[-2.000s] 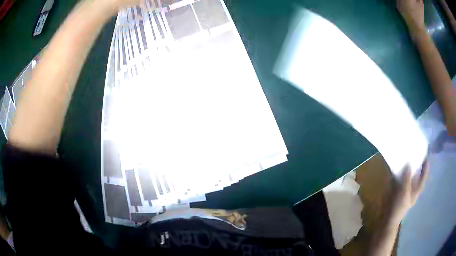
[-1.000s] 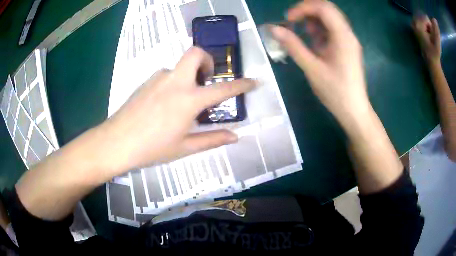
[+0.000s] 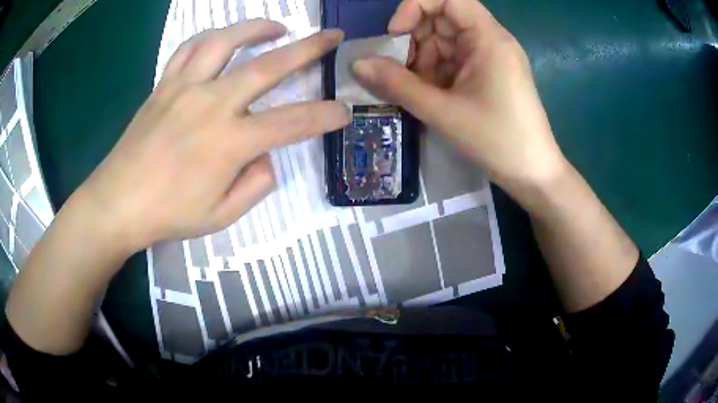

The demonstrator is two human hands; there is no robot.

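Note:
A dark phone assembly [image 3: 332, 169] lies face up on fanned white liner sheets [image 3: 472, 284] with grey rectangles. Its lower half shows a silvery and blue circuit board [image 3: 374, 157]. A pale grey sticker [image 3: 354, 57] covers the part above the board. My right hand [image 3: 472, 94] holds the sticker at its right side, thumb on its face. My left hand [image 3: 197, 134] has its fingers spread, with two fingertips at the phone's left edge and the sticker's left side. It grips nothing that I can see. The phone's top is cut off by the picture's edge.
More liner sheets [image 3: 17, 169] with grey rectangles lie at the far left on the green work surface [image 3: 614, 118]. A pale curved strip [image 3: 53, 16] runs at the upper left. A small dark object [image 3: 679, 14] is at the upper right.
The grey sticker now lies over the phone above the board, with my right hand moved left onto it. My left hand has shifted left, uncovering the board. The white sheet seen at right earlier is gone.

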